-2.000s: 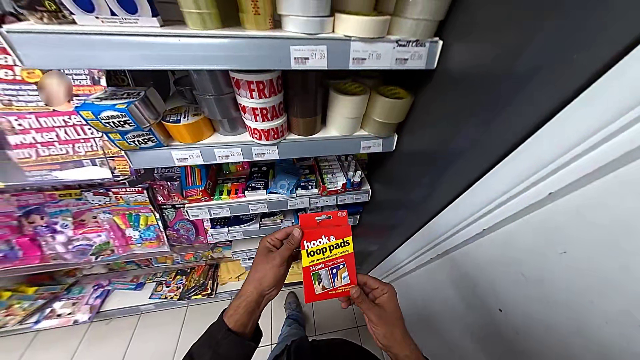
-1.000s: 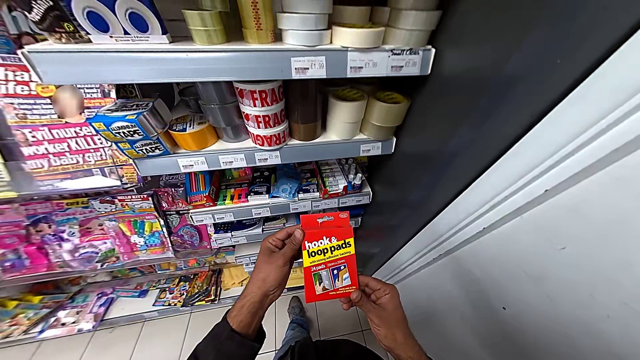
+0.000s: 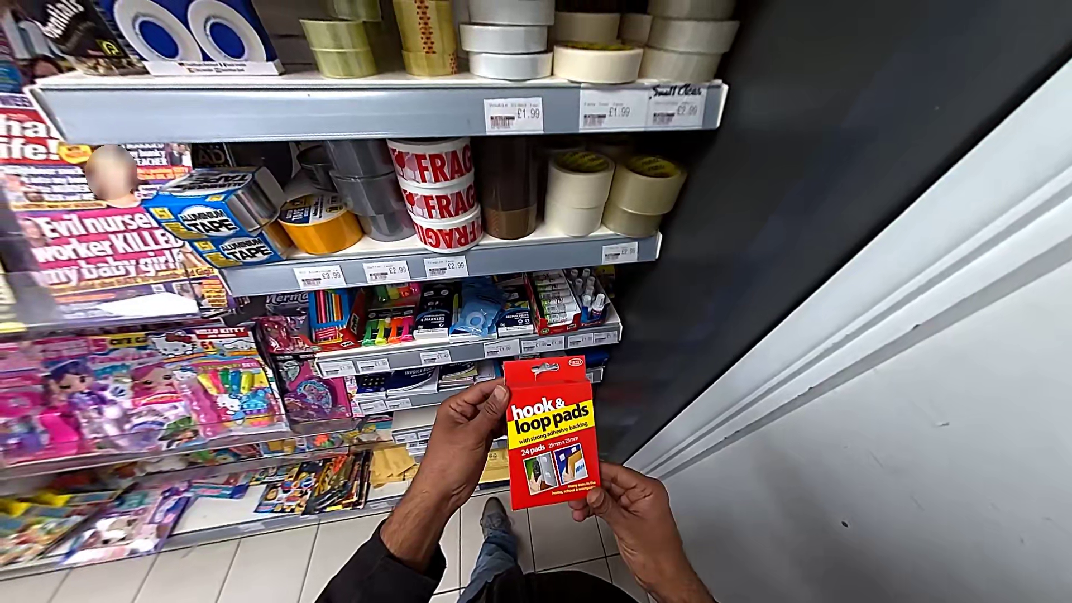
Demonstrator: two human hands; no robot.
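Observation:
A red and yellow cardboard packet of hook and loop pads (image 3: pixel 553 431) is held upright, its printed front facing me, low in the middle of the head view. My left hand (image 3: pixel 465 435) grips its upper left edge between thumb and fingers. At the lower right corner, my right hand (image 3: pixel 624 507) pinches the packet, thumb in front. The hanging tab with its slot shows at the top. Behind the packet are the lower shelves with pens, markers (image 3: pixel 434 310) and a blue packaged item (image 3: pixel 477 308).
Shelves (image 3: pixel 377 109) hold rolls of clear, brown and fragile-print tape (image 3: pixel 444 201), with boxed aluminium tape (image 3: pixel 218 209) at the left. Magazines (image 3: pixel 100 243) fill the left racks. A dark panel and a white wall (image 3: pixel 904 469) stand close on the right. A shoe (image 3: pixel 495 515) rests on floor tiles.

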